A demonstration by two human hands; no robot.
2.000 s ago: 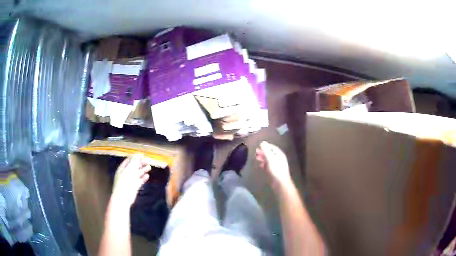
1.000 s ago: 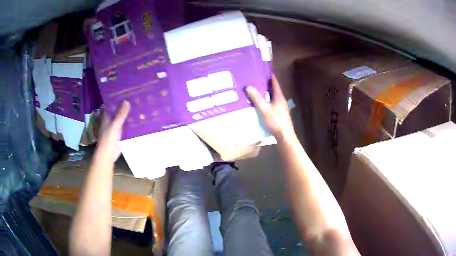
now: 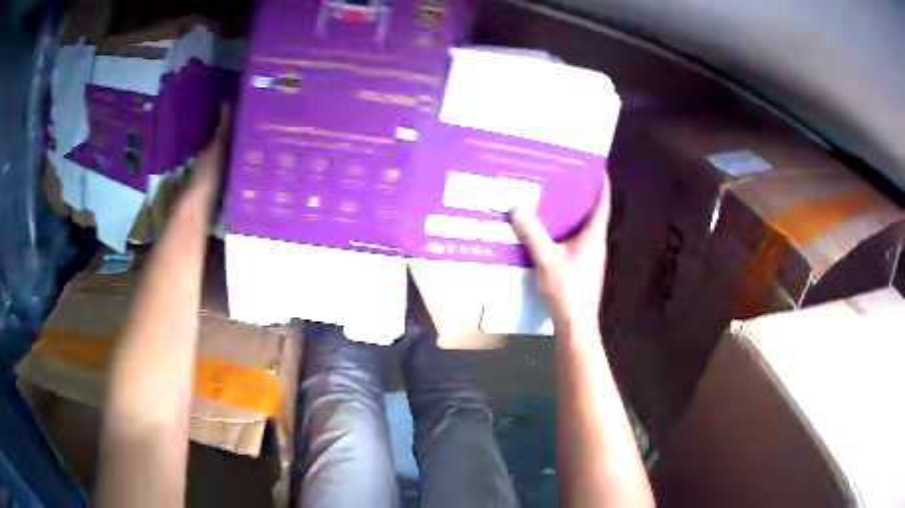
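A stack of flattened purple colour boxes [image 3: 327, 139] with white flaps is held up in front of me, above my legs. My right hand [image 3: 571, 258] grips its right edge, with the thumb on the purple face and the fingers around the side. My left hand [image 3: 215, 159] is at the stack's left edge; its fingers are mostly hidden at or behind the edge. Brown inner board shows at the stack's lower middle.
Another stack of purple blanks [image 3: 124, 129] lies at the upper left. A carton with orange tape [image 3: 159, 367] stands at lower left. A taped brown carton [image 3: 754, 218] and a pale carton [image 3: 814, 387] stand at right. Plastic-wrapped material is at the far left edge.
Both hands were empty two seconds ago and then took hold of the purple stack. Since one second ago the stack has come closer, moved right in view and turned straighter.
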